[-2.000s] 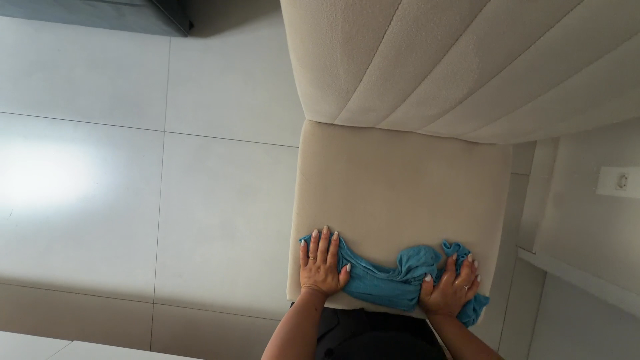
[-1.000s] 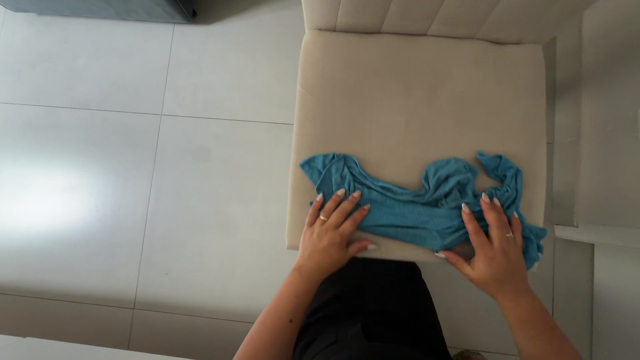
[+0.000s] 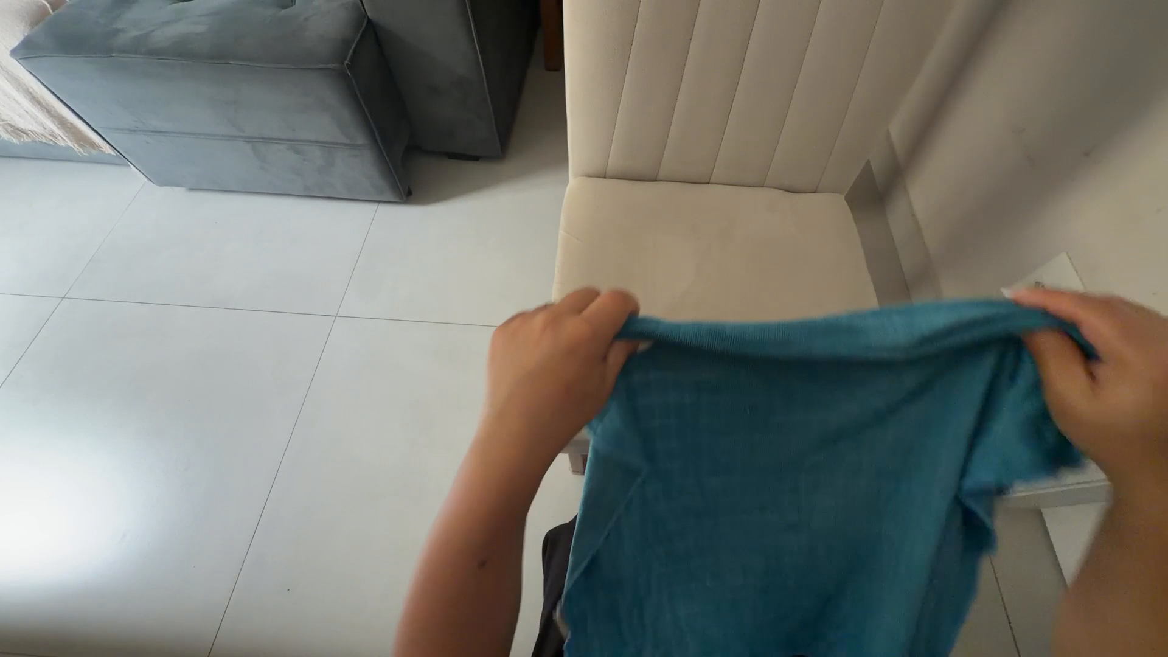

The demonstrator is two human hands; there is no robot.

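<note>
A teal cloth (image 3: 785, 493), perhaps a garment, hangs spread between my two hands in front of the chair. My left hand (image 3: 561, 360) grips its upper left corner, fingers curled over the edge. At the upper right corner, my right hand (image 3: 1109, 374) pinches the fabric between thumb and fingers. The top edge is stretched nearly level and the rest drops downward. Behind it stands a beige upholstered chair, whose seat (image 3: 712, 246) is partly hidden by the cloth; its channelled backrest (image 3: 721, 91) rises beyond.
A grey-blue upholstered ottoman (image 3: 246, 109) stands at the upper left, beside another grey upholstered piece (image 3: 438, 73). Large pale tiles cover the floor (image 3: 201, 411). A wall (image 3: 1049, 155) runs along the right of the chair, and a fringed throw (image 3: 46, 91) hangs at the far left.
Both hands lay on the crumpled cloth on the chair seat; now they hold it up, spread out and off the seat. The view has tilted up, showing more of the ottoman.
</note>
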